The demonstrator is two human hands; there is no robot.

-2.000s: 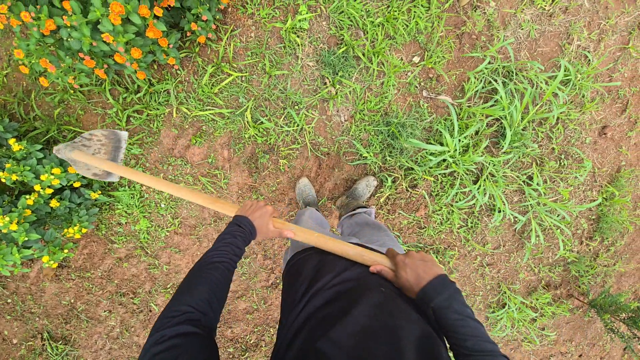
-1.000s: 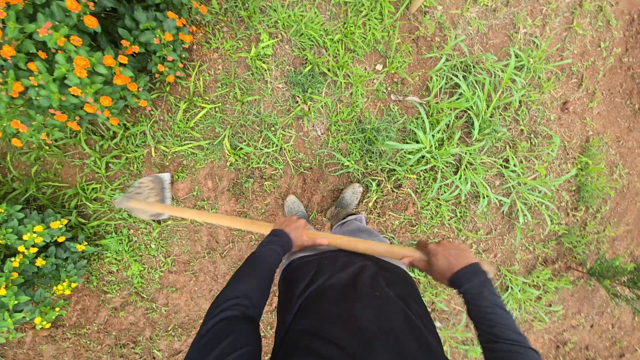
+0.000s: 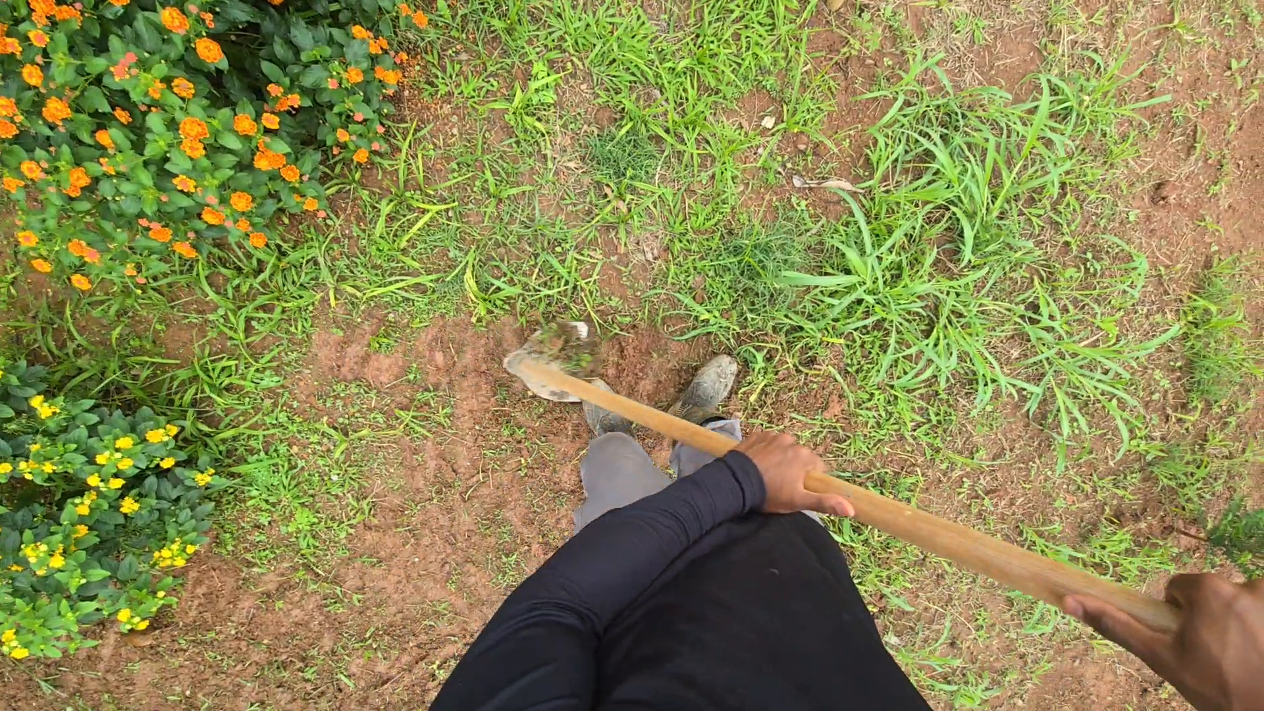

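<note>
A hoe with a long wooden handle (image 3: 948, 538) slants across my body from the lower right to the ground at my feet. Its dirt-streaked metal blade (image 3: 545, 361) is at the soil just beside my left shoe, with some green weeds against it. My left hand (image 3: 785, 472) is closed around the middle of the handle. Near the handle's end, at the right edge of the view, my right hand (image 3: 1200, 632) grips it; part of that hand is cut off.
A bush with orange flowers (image 3: 188, 128) fills the upper left, and one with yellow flowers (image 3: 89, 504) grows below it. Tall grass (image 3: 978, 237) stands to the right of my shoes (image 3: 709, 385). Reddish soil (image 3: 425, 533) with sparse weeds surrounds my legs.
The hoe's blade has come from the left, near the flower bushes, to beside my feet. Both hands have moved to the right with the handle.
</note>
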